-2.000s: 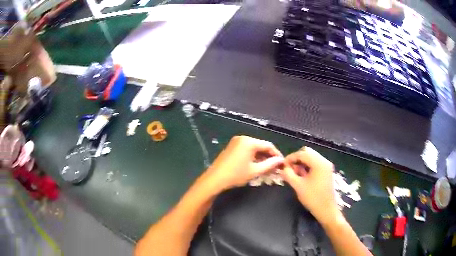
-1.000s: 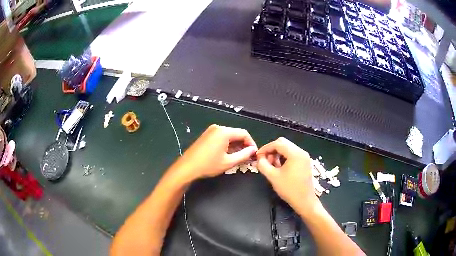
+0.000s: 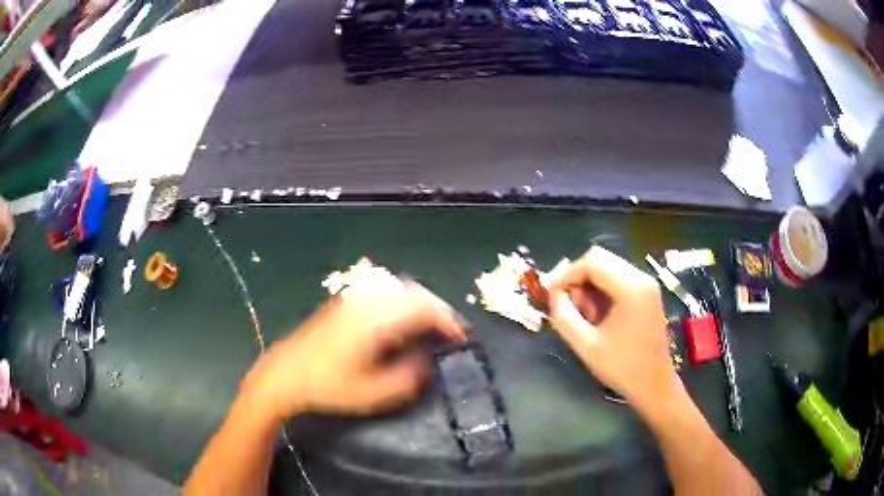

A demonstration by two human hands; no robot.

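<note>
A black handset housing (image 3: 472, 402) lies on the dark mat, its frame openings visible. My left hand (image 3: 359, 349) is blurred above the mat, its fingertips by the housing's upper left; whether it holds anything is unclear. My right hand (image 3: 611, 325) has thumb and forefinger pinched at the right edge of a pile of tiny white pieces (image 3: 511, 291). A small pale piece shows at those fingertips, with a reddish-brown bit beside them. Another pile of small white pieces (image 3: 363, 276) lies behind my left hand, partly hidden.
Stacked black blister trays (image 3: 543, 44) stand on the raised black surface. A copper-coloured spool (image 3: 161, 270) lies left. To the right are a red block (image 3: 702, 338), black card (image 3: 751, 266), round tub (image 3: 801, 244) and green-bodied tool (image 3: 829, 426). A thin cord (image 3: 242, 291) crosses the mat.
My hands, together before, are now apart: the left by the housing, the right at the right-hand pile. The view has turned right, and the housing shows more fully.
</note>
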